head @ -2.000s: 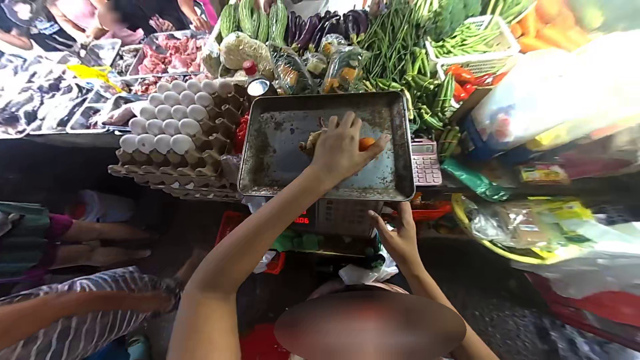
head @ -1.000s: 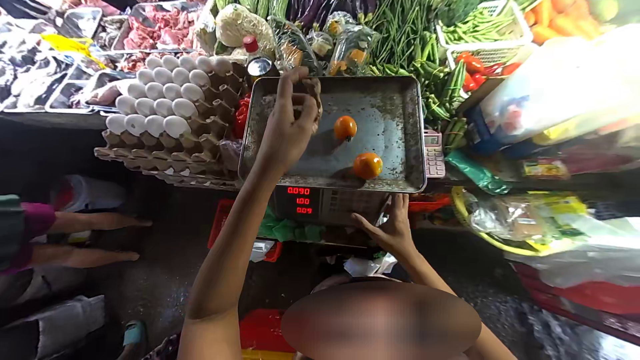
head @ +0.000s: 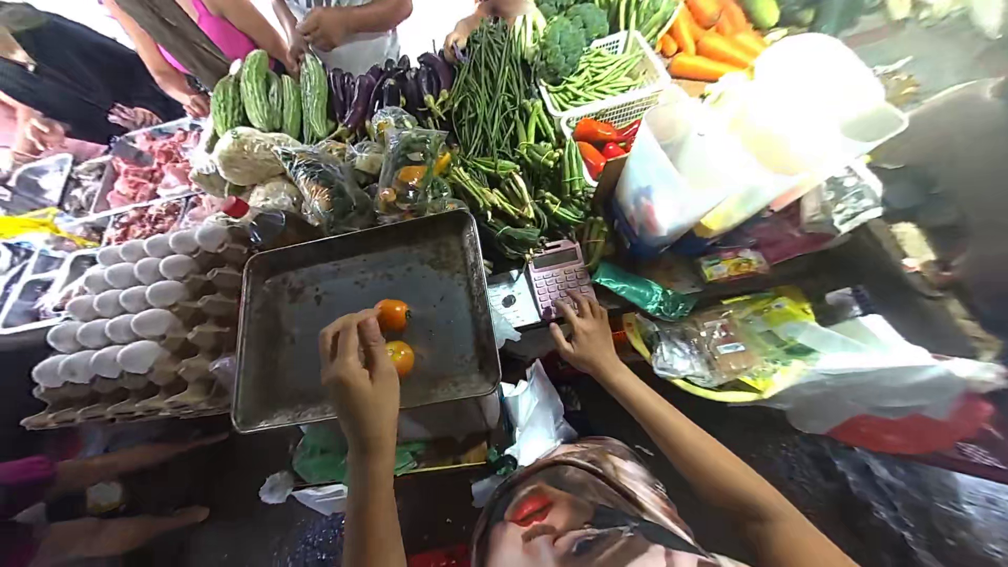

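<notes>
My left hand [head: 361, 370] hovers over the metal tray [head: 303, 315], its fingertips beside two orange tomatoes [head: 400, 358]. The fingers are bent and the thumb meets or nearly meets them; whether they touch the upper tomato I cannot tell. Right of the tray, my right hand [head: 587, 335] is spread with its fingertips on the lower keys of a pink calculator [head: 561, 276]. It grips nothing. The scale under the tray is mostly hidden.
Stacked cartons of white eggs [head: 150, 315] stand left of the tray. Behind it lie bagged vegetables, eggplants [head: 386, 90] and long green beans [head: 492, 102]. A plastic container [head: 669, 173] stands behind the calculator, and a yellow-rimmed basket [head: 732, 394] to the right. People stand across the stall.
My left hand has moved from the tray's upper left down beside the tomatoes, and the item it held is gone from it. My right hand has moved from the tray's edge to the calculator.
</notes>
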